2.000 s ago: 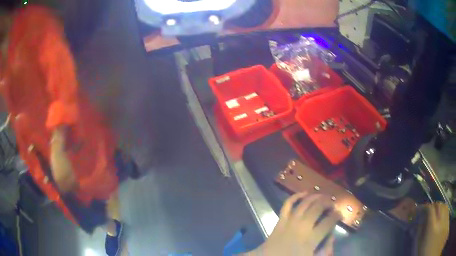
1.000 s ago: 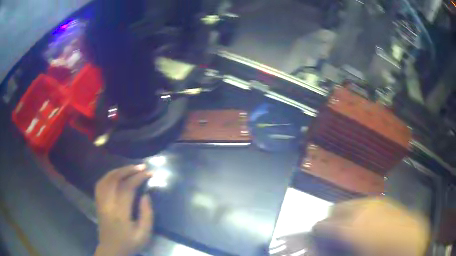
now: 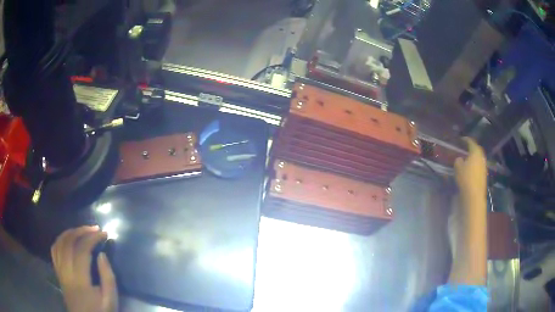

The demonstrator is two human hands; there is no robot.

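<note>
My left hand [image 3: 85, 268] is at the mat's lower left corner, its fingers curled around a small dark item [image 3: 97, 262]. The dark mat [image 3: 182, 244] has bright reflections on it. My right hand [image 3: 471, 170] is stretched out at the right, its fingertips beside a reddish-brown plate or plates [image 3: 441, 150]; whether it grips them is too blurred to tell. Two stacks of copper plates, a taller rear one [image 3: 350, 146] and a lower front one [image 3: 331, 195], stand between the hands. A single copper plate [image 3: 158, 157] lies behind the mat.
The black microscope column and ring [image 3: 79, 177] stand at the left, with a red bin [image 3: 12, 158] at the edge. A round blue dish or roll [image 3: 230, 152] sits beside the single plate. A metal rail [image 3: 225, 106] runs behind. Another reddish-brown piece [image 3: 503, 236] is at the far right.
The view has turned right, away from the person and most bins. The copper plate earlier at my hands is no longer seen there. My right hand has moved out past the stacks to the far right.
</note>
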